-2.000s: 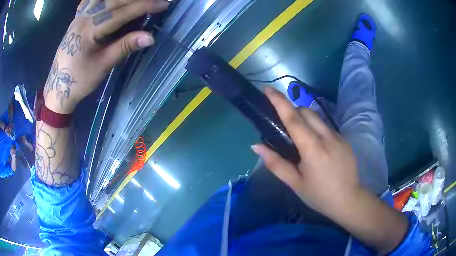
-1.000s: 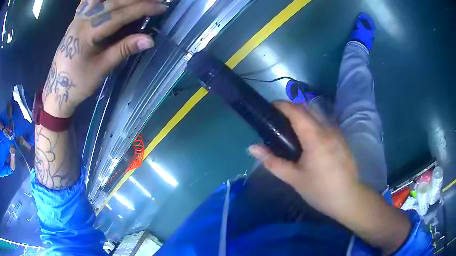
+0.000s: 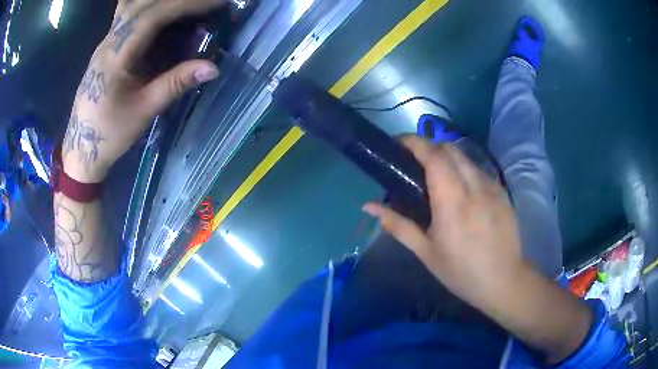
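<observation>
A thick black electric screwdriver slants from lower right to upper left, and my right hand is closed around its rear part. Its front end points at the grey-silver grooved frame rail; whether the bit touches anything is too blurred to tell. My left hand, tattooed and with a dark red wristband, is over the dark panel edge at upper left. Its thumb is apart from the fingers, and the fingertips reach the picture's top edge. Whether they pinch something cannot be seen.
A red-orange coiled hose hangs by the rail. A yellow line crosses the green floor. A black cord runs near my blue shoes. A pale crate is at the bottom, bagged items at the right. Part of a person in blue shows at far left.
The fingers of my left hand have shifted up toward the top edge. The screwdriver has moved only slightly in my right hand's hold. The person at far left has shifted toward the picture's edge.
</observation>
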